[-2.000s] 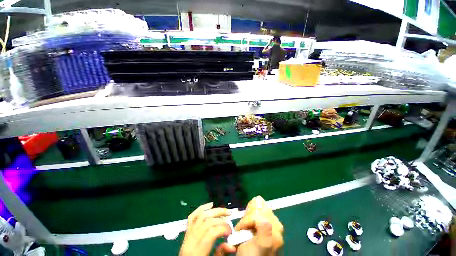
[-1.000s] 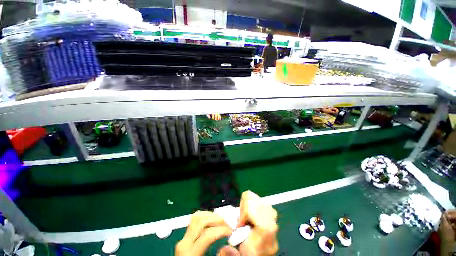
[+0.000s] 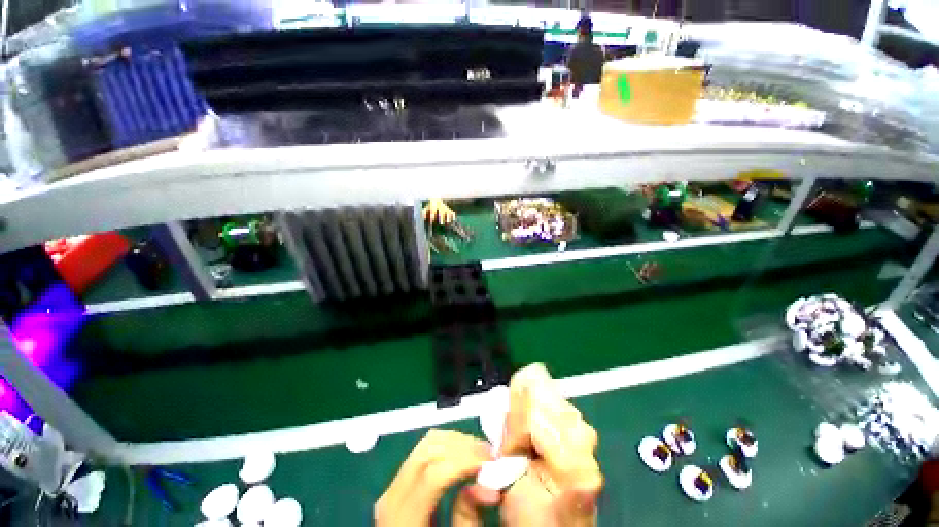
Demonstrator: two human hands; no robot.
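My left hand (image 3: 438, 479) and my right hand (image 3: 553, 448) meet at the bottom centre, above the green mat. Between their fingertips is a white plastic piece (image 3: 502, 472), with another white part (image 3: 495, 417) standing up just behind it. The fingers hide much of both, and I cannot tell whether the parts are joined. Several smooth white round covers (image 3: 255, 504) lie on the mat at the lower left. Several part-assembled units (image 3: 697, 482), white discs with dark and orange parts, lie to the right of my hands.
A white strip (image 3: 309, 441) edges the mat. Black component trays (image 3: 468, 340) lie beyond my hands. Blue-handled pliers (image 3: 168, 486) are at the lower left. A heap of white and black units (image 3: 829, 327) is at right. A white shelf (image 3: 340, 165) crosses above, holding a cardboard box (image 3: 652, 91).
The view has tilted down, showing more white covers at the lower left. Both hands stay together around the white parts. Another person's hand at the right edge a second ago is mostly out of view.
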